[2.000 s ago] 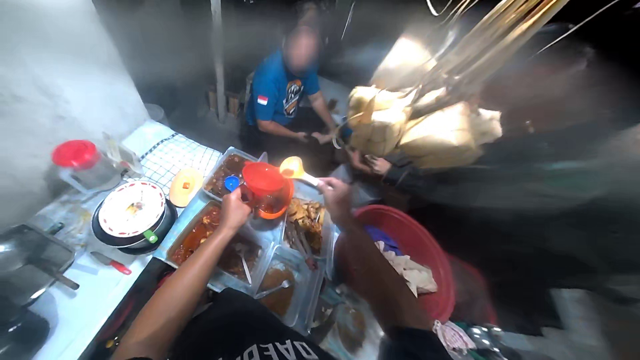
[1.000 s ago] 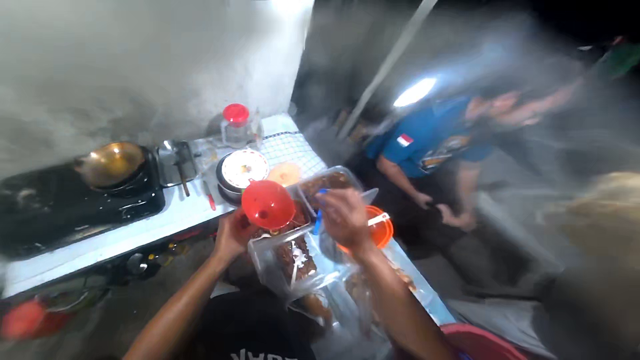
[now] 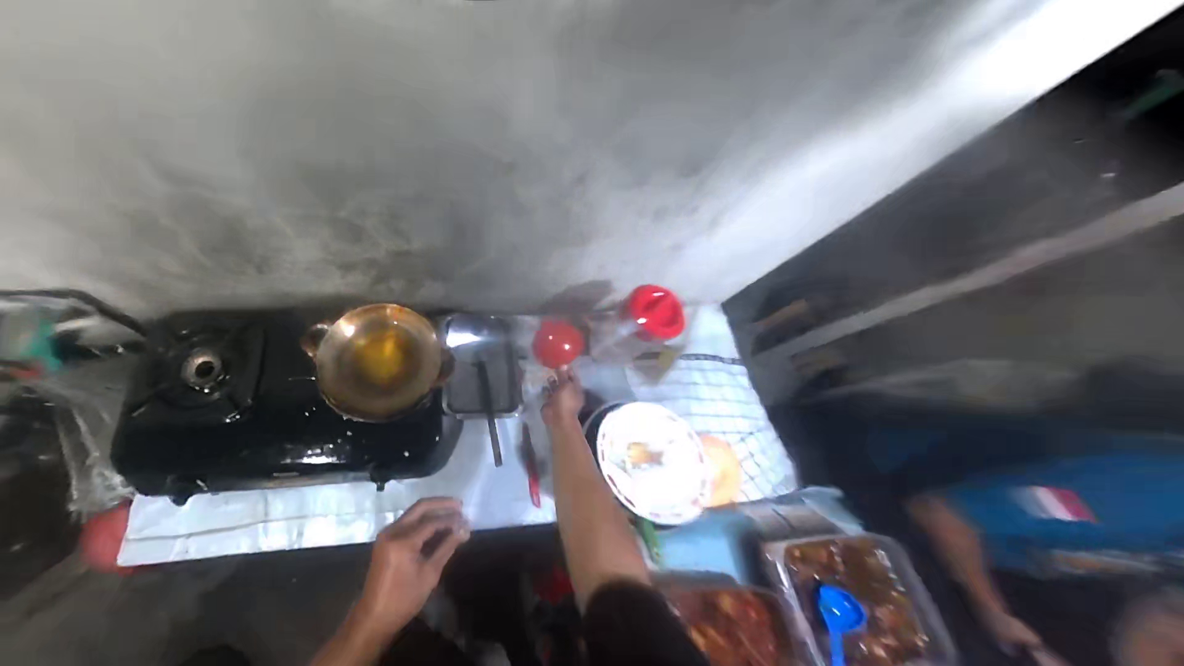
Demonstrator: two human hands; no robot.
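My right hand [image 3: 562, 400] reaches up to a round red plastic container [image 3: 558, 344] near the wall, its fingers closed at the near edge. The grip is partly blurred. My left hand [image 3: 416, 555] hangs in front of the counter edge, fingers curved and apart, holding nothing. Left of the red container lies a metal tray [image 3: 516, 370] with a dark-handled utensil [image 3: 490, 416]. A red-handled knife [image 3: 532, 472] is beside my right forearm. To the right of that arm, a white plate [image 3: 652, 462] with a small piece of food covers a dark pot.
A black gas stove [image 3: 296, 453] carries a wok [image 3: 379, 363] with yellowish oil. A red-lidded clear jug [image 3: 656, 313] stands by the wall. A blue ladle [image 3: 840, 610] rests in a food tray [image 3: 934, 610]. A person in a blue shirt [image 3: 999, 499] is at the right.
The view has swung left toward the stove. The red container, in my left hand earlier, is now at my right hand near the wall. My left hand has let it go. The blue ladle has left my right hand.
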